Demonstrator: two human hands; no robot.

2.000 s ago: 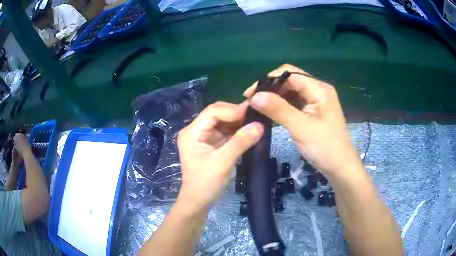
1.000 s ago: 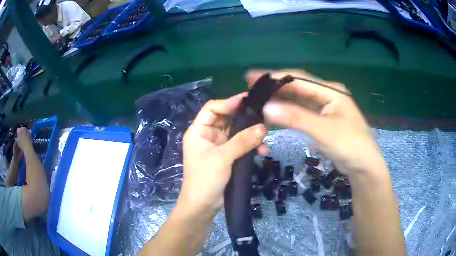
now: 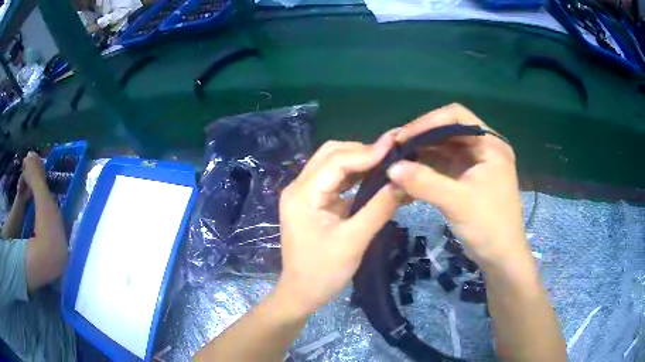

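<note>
A curved black headband (image 3: 376,286) is held up in front of me, its lower end bending toward the bottom edge. My left hand (image 3: 332,219) grips it near its upper part, thumb and fingers pinched. My right hand (image 3: 460,184) pinches the upper end close beside the left fingertips. A thin dark cable (image 3: 498,136) sticks out past the right fingers. The exact contact point is hidden by the fingers. Small black plastic parts (image 3: 423,269) lie loose on the silvery wrap behind the headband.
A clear bag of black parts (image 3: 247,184) lies left of my hands. A blue-rimmed tray (image 3: 71,283) with a white inside is further left, beside another worker's arm (image 3: 48,226). A green conveyor (image 3: 396,71) carrying curved black bands (image 3: 225,67) runs across the back.
The headband has turned from nearly straight to showing its curve, with its lower end now toward the right. Both hands have come close together at its upper end. The view has shifted slightly.
</note>
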